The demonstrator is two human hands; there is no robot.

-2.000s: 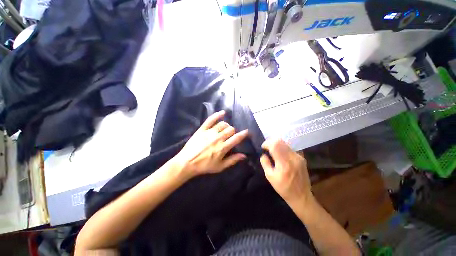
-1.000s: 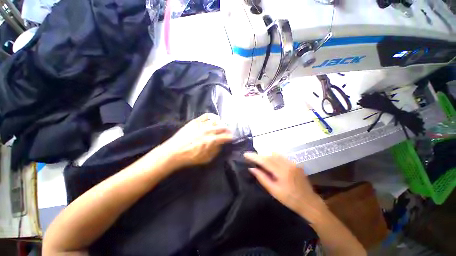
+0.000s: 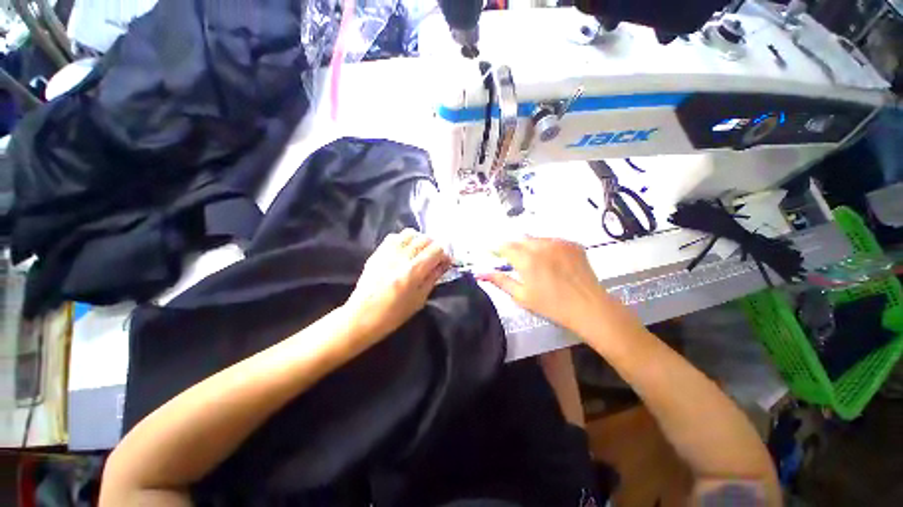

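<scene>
A black garment piece (image 3: 327, 287) lies from beside the needle area across the table and over my lap. My left hand (image 3: 401, 280) pinches its edge in front of the machine. My right hand (image 3: 547, 281) is just to the right, its fingertips close to that edge. A small dark and blue bit, seemingly the thread snips (image 3: 503, 266), shows between its fingers; the rest is hidden by the hand. The white sewing machine (image 3: 554, 127) stands behind, its presser foot (image 3: 475, 181) in bright glare.
A dark garment pile (image 3: 158, 149) lies at the left, with a clear plastic bag (image 3: 347, 40) behind. Black-handled scissors (image 3: 626, 211) lie under the machine arm. Black strips (image 3: 738, 238) lie on the right, and a green basket (image 3: 832, 386) is at lower right.
The view has shifted, showing more of the machine's top. My right hand has moved up beside my left fingertips. The snips no longer lie beside the scissors. The garment edge is held nearer the machine.
</scene>
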